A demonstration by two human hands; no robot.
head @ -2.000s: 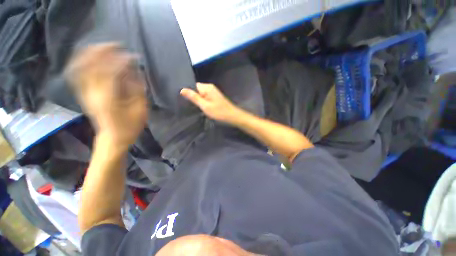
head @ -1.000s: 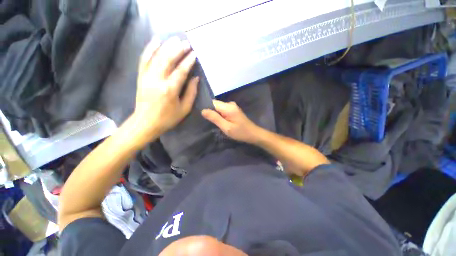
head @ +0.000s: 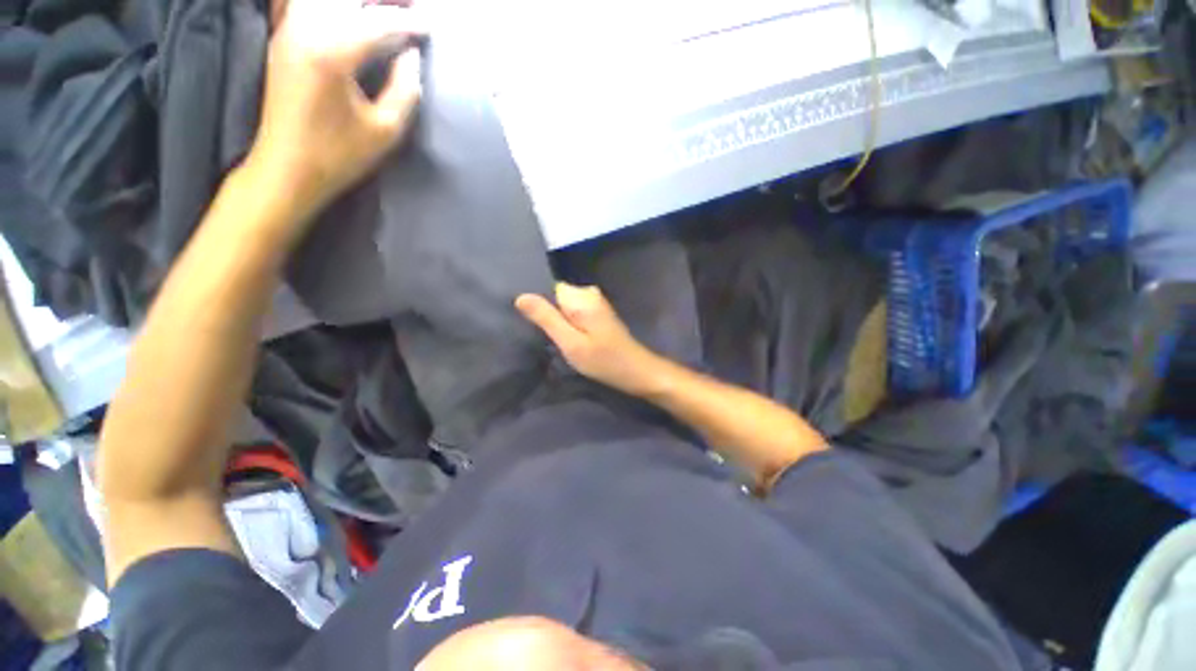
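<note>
A dark grey garment piece [head: 466, 197] lies over the white sewing table [head: 603, 157] and hangs over its front edge towards my lap. My left hand [head: 335, 92] is at the top left on the cloth, thumb and fingers curved towards each other, fingertips partly cut off by the top edge and lost in glare. My right hand [head: 584, 330] is at the table's front edge with the cloth's right border between thumb and fingers. The machine head and needle are not in view.
A blue basket [head: 934, 308] stands right of the table with dark cloth around it. A tan cord [head: 872, 105] hangs over the ruler edge. Crumpled dark cloth [head: 79, 157] lies at the upper left. White and red-trimmed cloth [head: 276, 537] is at the lower left.
My left hand has moved up and left from the cloth's right border, where it lay flat. My right hand stays at the border. More of the grey cloth strip shows.
</note>
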